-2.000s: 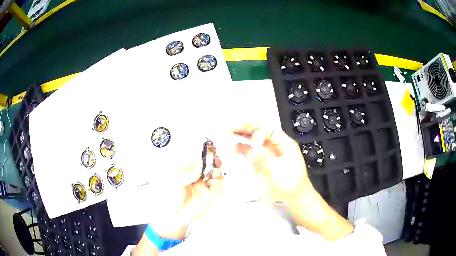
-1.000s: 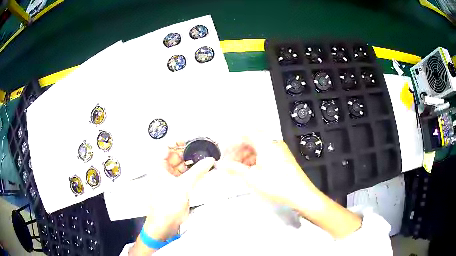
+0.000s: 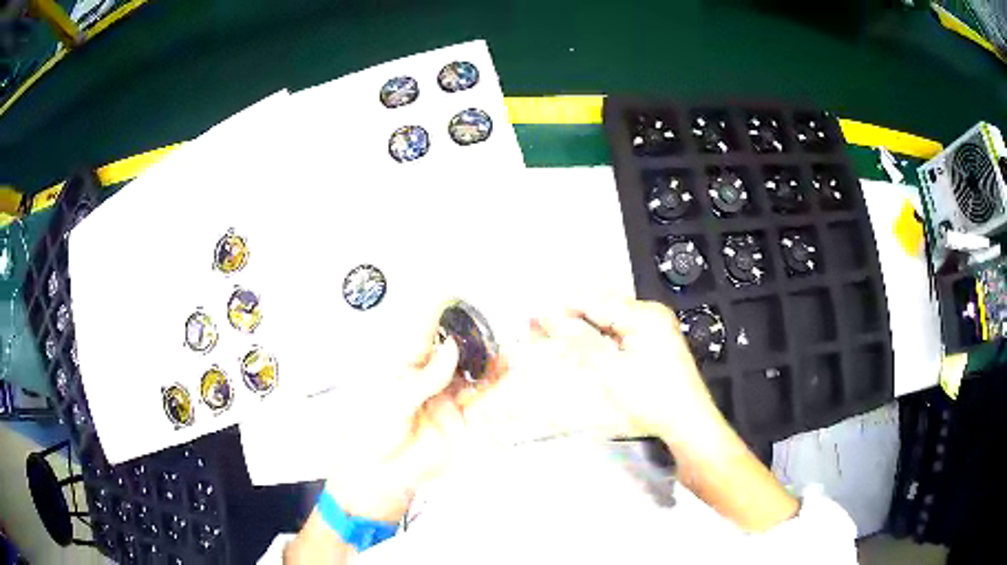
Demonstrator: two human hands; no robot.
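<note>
A dark round unit [image 3: 470, 340] stands tilted, nearly edge-on, in the fingers of my left hand [image 3: 433, 403], which has a blue band at the wrist. My right hand [image 3: 618, 359] is just right of it, fingers bent and blurred by glare; I cannot tell whether it holds anything. Round housings [image 3: 244, 309] with yellow-orange insides lie in a loose group at the left of the white sheet [image 3: 298, 221]. A round board module [image 3: 364, 287] lies alone up-left of the unit. Several more modules [image 3: 409, 142] lie at the sheet's top.
A black component tray [image 3: 791, 353] at the right holds black discs with silvery spots in its upper pockets. More black trays [image 3: 166, 502] lie at the lower left. A white fan box [image 3: 972, 182] and a small fixture [image 3: 972, 309] stand far right. A dark green conveyor [image 3: 552, 50] runs behind.
The dark unit has turned from face-up, one second ago, to tilted nearly edge-on. My right hand has shifted slightly right, away from it. The view has shifted slightly.
</note>
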